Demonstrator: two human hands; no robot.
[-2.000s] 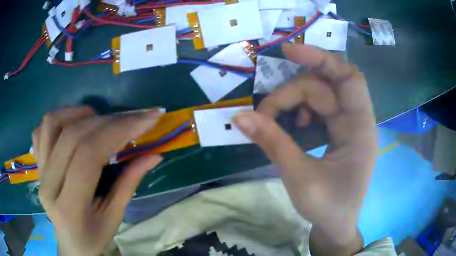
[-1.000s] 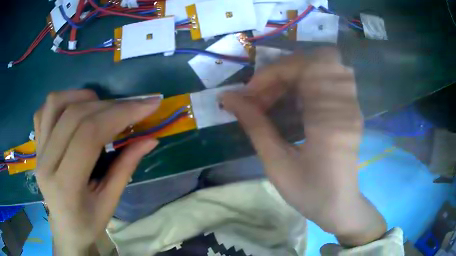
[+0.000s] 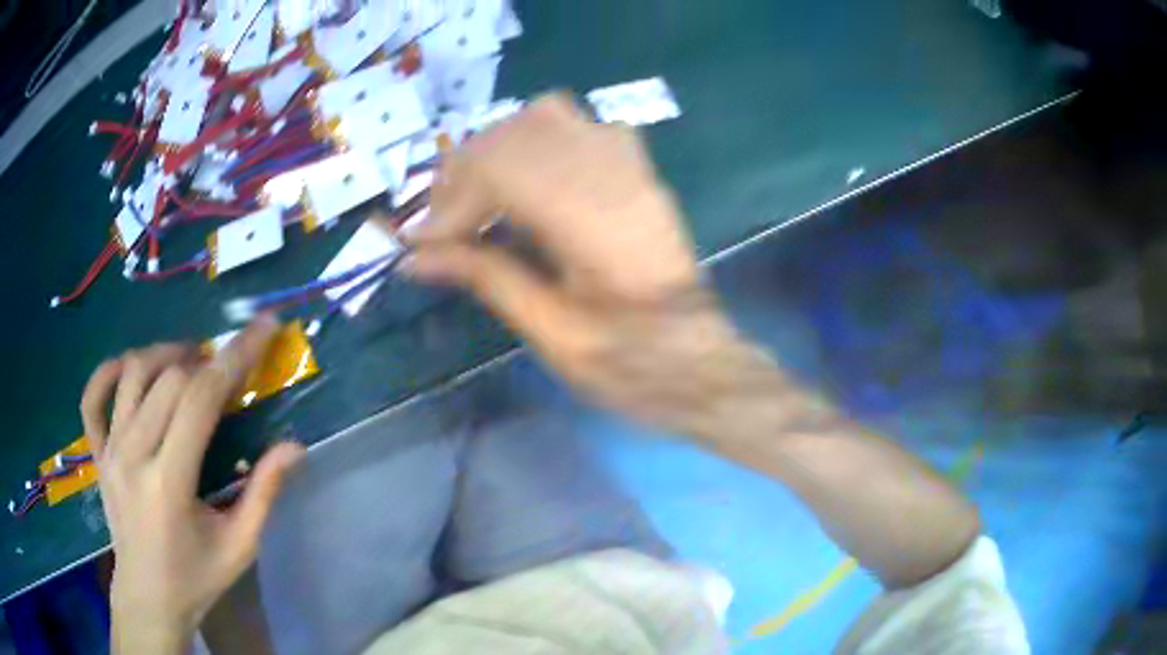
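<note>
My right hand [image 3: 550, 237], blurred, pinches a wired piece at its fingertips, at the near edge of the pile. Blue lead wires [image 3: 301, 294] trail left from the fingertips to a small white connector [image 3: 241, 308]. The rest of the piece is hidden or blurred. My left hand [image 3: 179, 435] lies over the row of amber flexible circuits [image 3: 284, 363], its thumb apart from the fingers. A sliver of white shows by its fingertips; whether it grips anything is unclear. More amber film with wires [image 3: 67, 471] shows left of this hand.
A loose pile of white padded pieces [image 3: 371, 108] with red and blue wires lies at the upper left. A separate pale patterned piece [image 3: 635, 101] lies right of it. The green tabletop's front edge [image 3: 896, 175] runs diagonally. Blue floor with a yellow line is below.
The view has shifted, showing more of the pile. My right hand has moved from the amber row to the pile with the wired piece. The white pad no longer shows at the row's right end.
</note>
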